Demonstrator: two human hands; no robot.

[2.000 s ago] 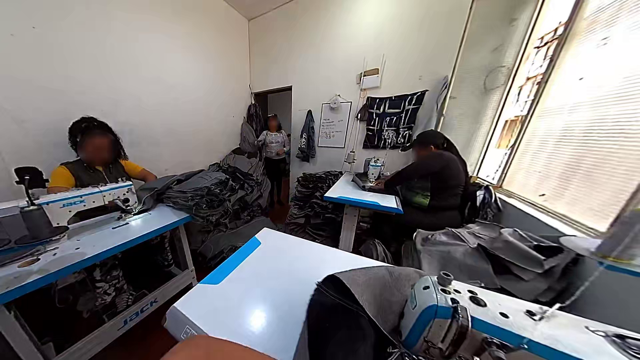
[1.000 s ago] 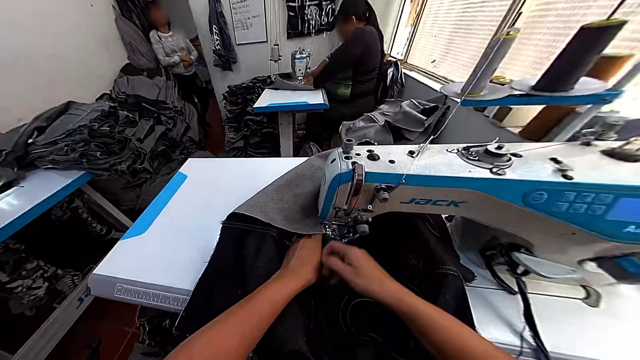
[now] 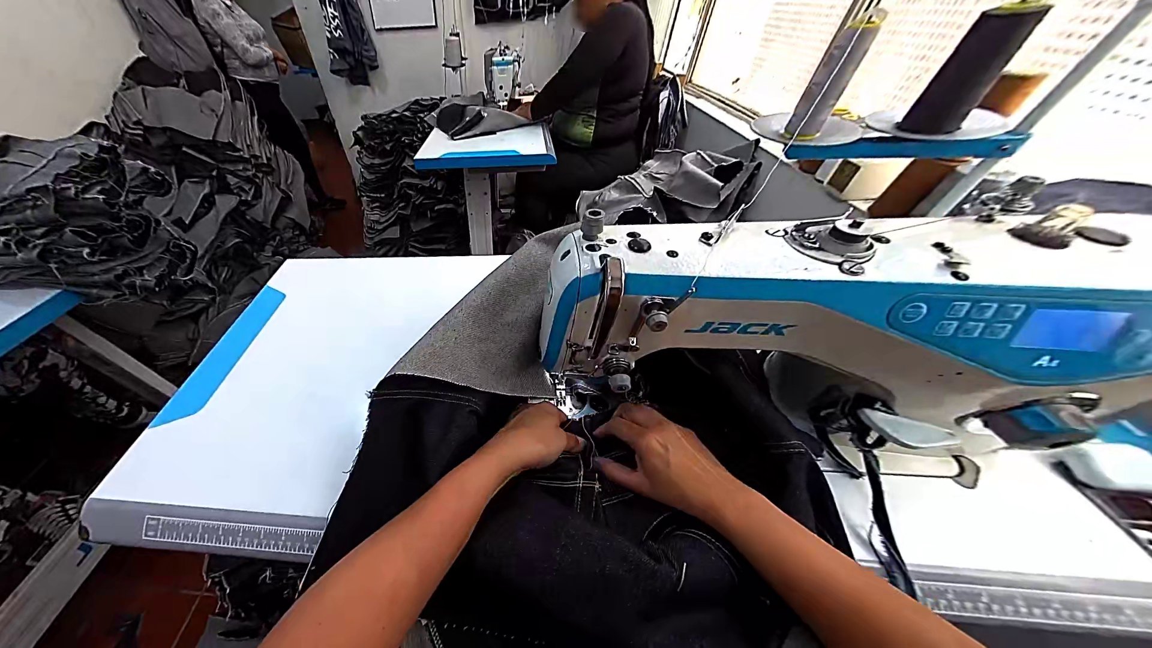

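Observation:
Dark denim garment pieces with pale seam stitching lie over the table beneath a white and blue Jack sewing machine. My left hand presses on the denim just left of the presser foot. On the right, my right hand has thumb and fingers pinching a fold of the denim near the seam, close in front of the foot. The grey wrong side of the fabric is turned up behind and left of the machine head. The needle tip cannot be made out.
A white sewing table with a blue edge extends left. Thread cones stand on a holder at upper right. Piles of dark fabric lie at left. A person sits at another machine ahead; another stands at upper left.
The view has swung down and right since two seconds ago. Both hands stay by the presser foot since one second ago; my right hand's fingers are more spread, slightly apart from my left hand.

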